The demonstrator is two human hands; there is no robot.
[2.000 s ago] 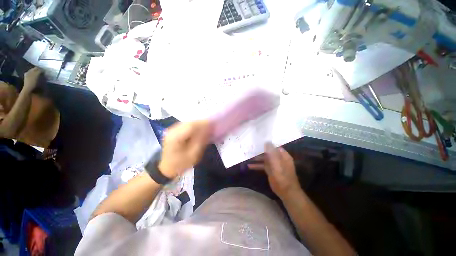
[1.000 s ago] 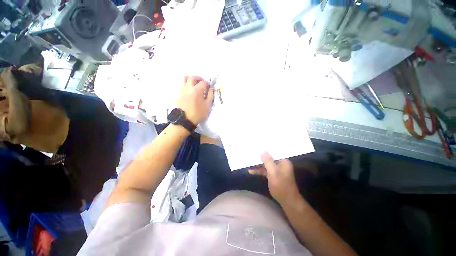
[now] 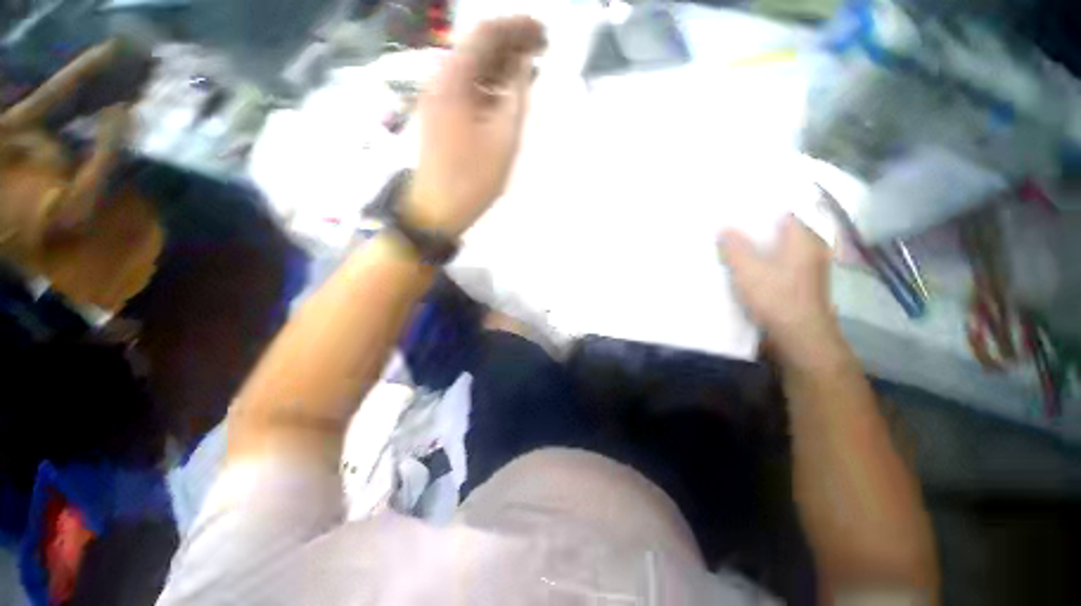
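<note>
A white sheet or fabric (image 3: 640, 225), washed out by glare, lies over the table in front of me; its lower edge hangs at the table's front. My left hand (image 3: 480, 130), with a dark watch at the wrist, is raised at the sheet's left side, blurred, its fingers pointing away from me; whether it holds anything cannot be told. My right hand (image 3: 782, 278) is at the sheet's right edge, thumb and fingers spread apart; whether it grips the sheet is too blurred to tell.
A calculator (image 3: 638, 42) lies behind. The sewing machine (image 3: 913, 107) is at the back right. Blue-handled snips (image 3: 895, 278) and orange-handled shears (image 3: 993, 320) lie on the right. White printed fabric (image 3: 320, 154) is heaped left. Another person's arm (image 3: 71, 83) and a blue crate (image 3: 42, 521) are further left.
The pink-purple thing seen earlier in my left hand no longer shows. Since then my left hand has moved up and away from me. My right hand has moved right and up. The view has shifted and blurred.
</note>
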